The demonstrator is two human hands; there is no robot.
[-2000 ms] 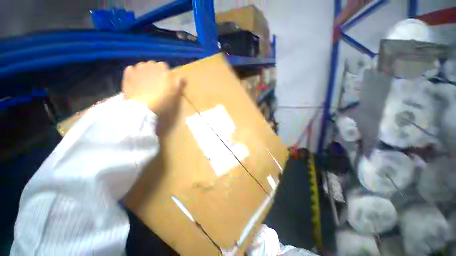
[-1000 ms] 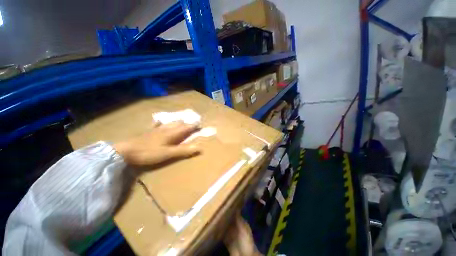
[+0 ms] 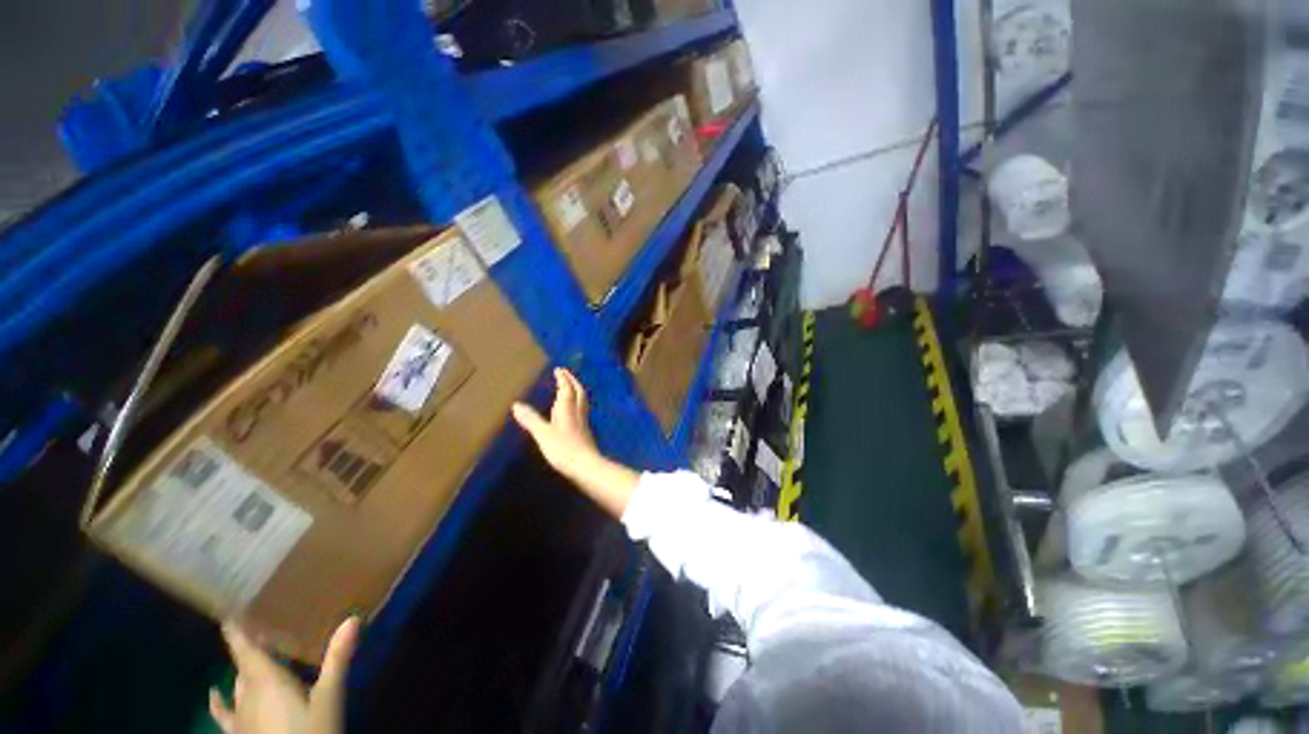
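A large brown carton (image 3: 431, 366) sits on the blue rack shelf at the left, tilted in the picture. It has white labels and black handwriting on its side. My left hand (image 3: 284, 688) is at the bottom left, at the carton's lower front corner, cut off by the picture's edge, with fingers apart. My right hand (image 3: 563, 430) is at the carton's right end, beside the blue upright, with fingers apart. Whether its fingertips touch the carton is hard to tell.
The blue rack upright (image 3: 474, 187) stands right of the carton. More cartons (image 3: 625, 194) line the shelf beyond. A green aisle floor (image 3: 869, 430) with yellow-black tape runs ahead. Wrapped white reels (image 3: 1156, 523) and a grey panel (image 3: 1163, 187) are at the right. A red stand is by the far wall.
The carton has gone from being held in front of me onto the shelf. Both hands have loosened their hold, and my right arm now reaches in from the right. The view has shifted.
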